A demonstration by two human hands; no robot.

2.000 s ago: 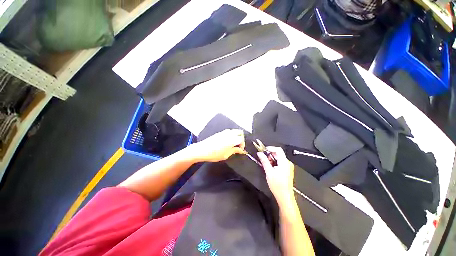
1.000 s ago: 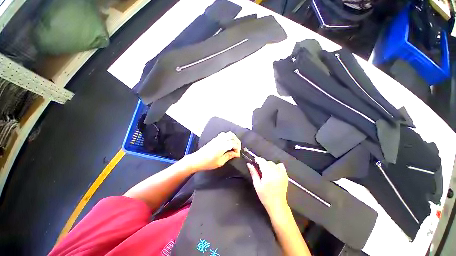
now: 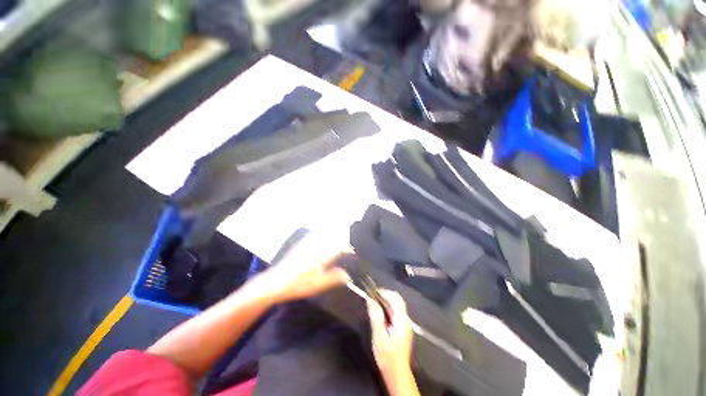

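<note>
A dark zipped panel (image 3: 480, 363) lies at the table edge by my body, its pale zip line running from between my hands toward the lower right. My left hand (image 3: 313, 271) grips the panel's upper left part. My right hand (image 3: 393, 325) is closed around small dark snips (image 3: 379, 298), mostly hidden in the fist, over the zip line. The frame is blurred, so the blades and any threads cannot be made out.
A pile of zipped panels (image 3: 457, 201) covers the table's right side; separate panels (image 3: 271, 158) lie at the left. A blue basket (image 3: 166, 298) with dark pieces is below the left edge. Another blue bin (image 3: 550, 143) and a person (image 3: 472, 46) are beyond the white table (image 3: 186, 147).
The view has tilted up and shifted, bringing a person and a pale metal bench into sight. The scissor blades, visible earliest, no longer show clearly. Both hands stay at the panel.
</note>
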